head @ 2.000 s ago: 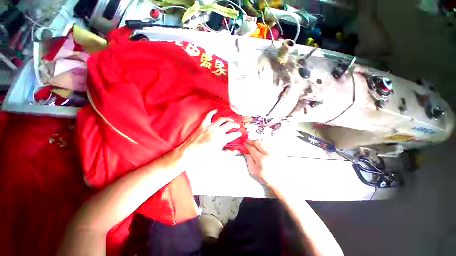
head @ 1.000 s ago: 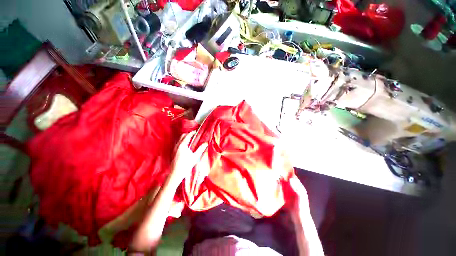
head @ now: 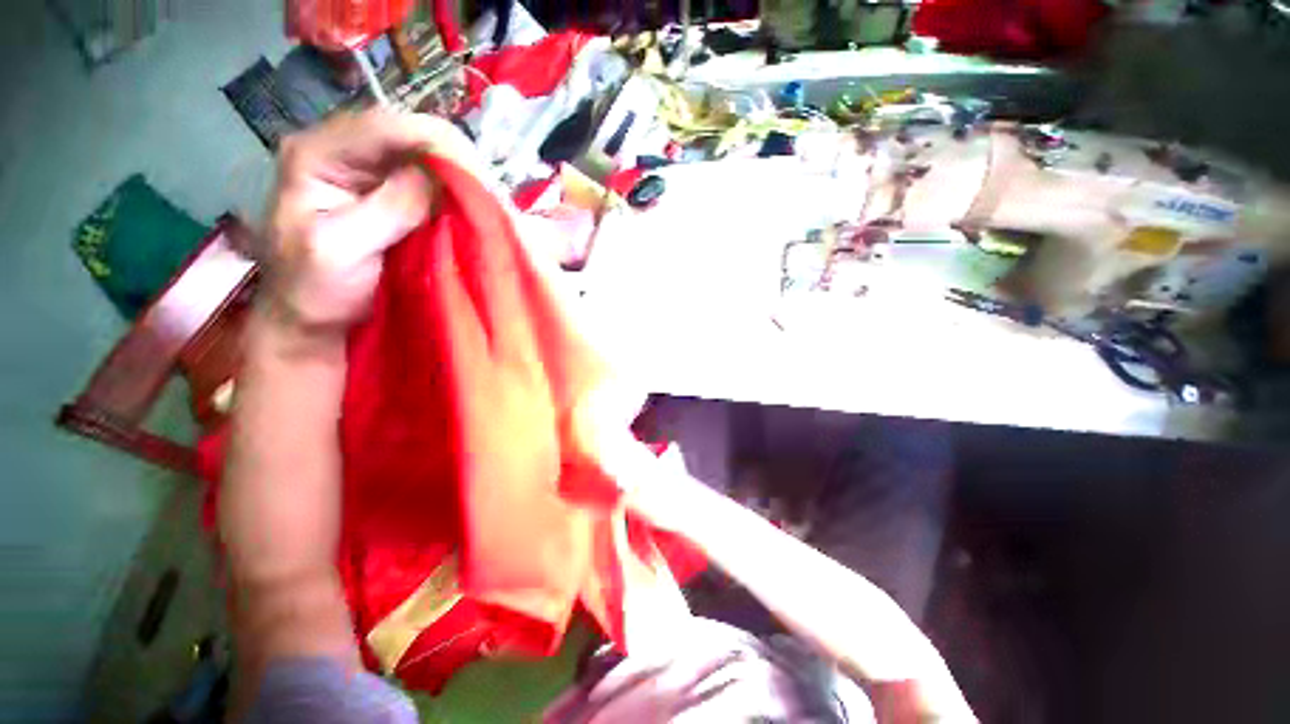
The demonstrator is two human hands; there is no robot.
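My left hand (head: 340, 219) is raised at the upper left, closed on the top of a bright red shiny garment (head: 502, 410). The garment hangs down from it in folds, left of the table. A gold-tan strip (head: 417, 618) shows near its lower end. My right hand (head: 606, 436) is blurred and overexposed at the garment's right side; its fingers cannot be made out. The cream-white sewing machine (head: 1047, 198) stands on the white table (head: 736, 333), away from the cloth.
Black-handled scissors (head: 1139, 357) lie on the table near the machine. A tray area with pink and red scraps (head: 566, 226) is at the table's left end. A reddish wooden stool or chair (head: 163, 340) stands at the left, beside a green item (head: 142, 243).
My left hand has risen to the upper left, lifting the red garment off my lap into a hanging position. The view has shifted, and the red heap at left is now mostly hidden or out of view.
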